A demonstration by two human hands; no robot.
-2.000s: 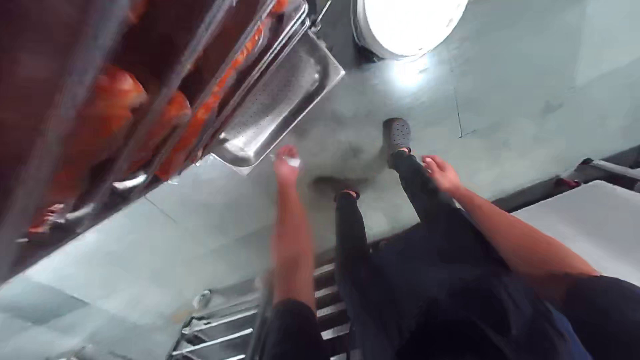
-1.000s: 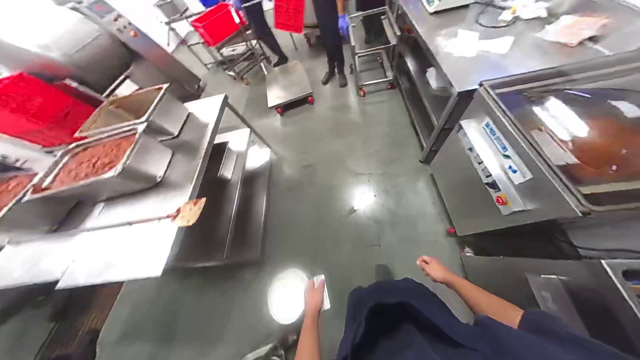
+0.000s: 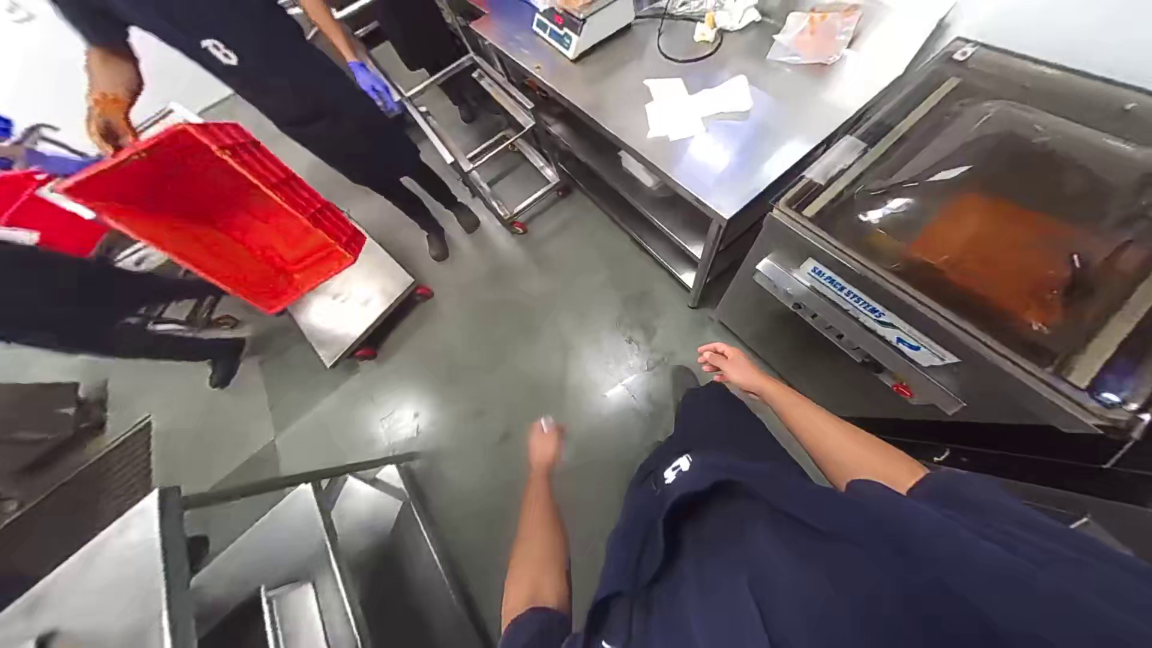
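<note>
My left hand (image 3: 545, 445) hangs over the grey floor with its fingers closed, and a small white piece (image 3: 546, 423), perhaps paper, shows at its top. My right hand (image 3: 731, 367) is held out with loosely bent fingers, partly apart, and nothing is seen in it. It is nearest to the front of a steel vacuum packing machine (image 3: 864, 310) with a clear lid, under which something orange-brown lies. To the left of my hands, a steel table frame with shelves (image 3: 261, 549) stands low in the view.
At the upper left, a person's gloved hand (image 3: 112, 117) holds a red plastic crate (image 3: 216, 211) over a low wheeled platform (image 3: 360, 297); another person stands farther left. A steel table (image 3: 621, 99) bears a scale (image 3: 583, 25), white papers (image 3: 693, 106) and a plastic bag (image 3: 816, 34).
The view has moved forward past the meat trays seen at left a second ago, nearer to the people and the low platform. A co-worker's red crate is now over the platform.
</note>
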